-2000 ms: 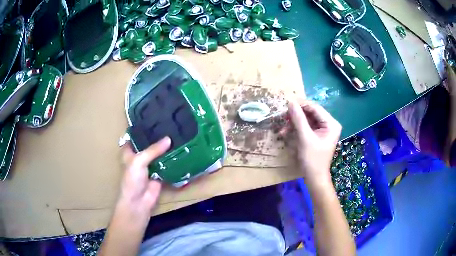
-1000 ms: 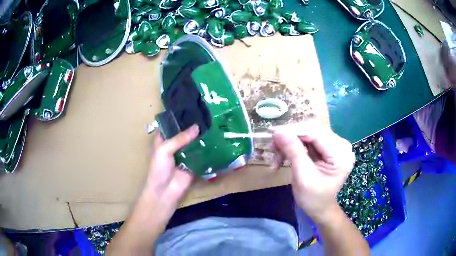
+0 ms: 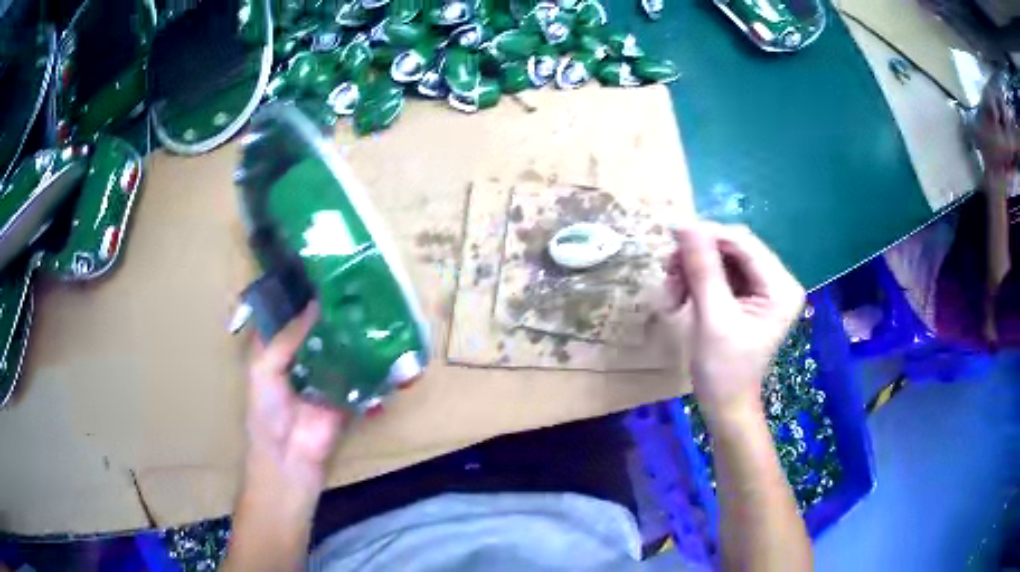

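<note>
My left hand (image 3: 293, 408) grips a glossy green car body shell (image 3: 347, 268) by its lower left side and holds it tilted above the cardboard, its dark recess facing left. A small silver-white tab (image 3: 241, 317) juts from the shell's left edge. My right hand (image 3: 733, 302) pinches a thin pale stick (image 3: 649, 240), blurred, its tip at the small white oval dish (image 3: 584, 246). The dish stands on a stained cardboard pad (image 3: 559, 304).
Small green fittings (image 3: 470, 69) are heaped at the back. Green shells stand at the left (image 3: 95, 212); another lies at the back right (image 3: 774, 20). A blue bin of fittings (image 3: 856, 447) is below the bench edge. Another person's arm (image 3: 993, 246) shows at far right.
The shell has moved left and turned more on its side. My right hand has brought the stick from over the shell back to the dish. One shell at the right is gone from the bench.
</note>
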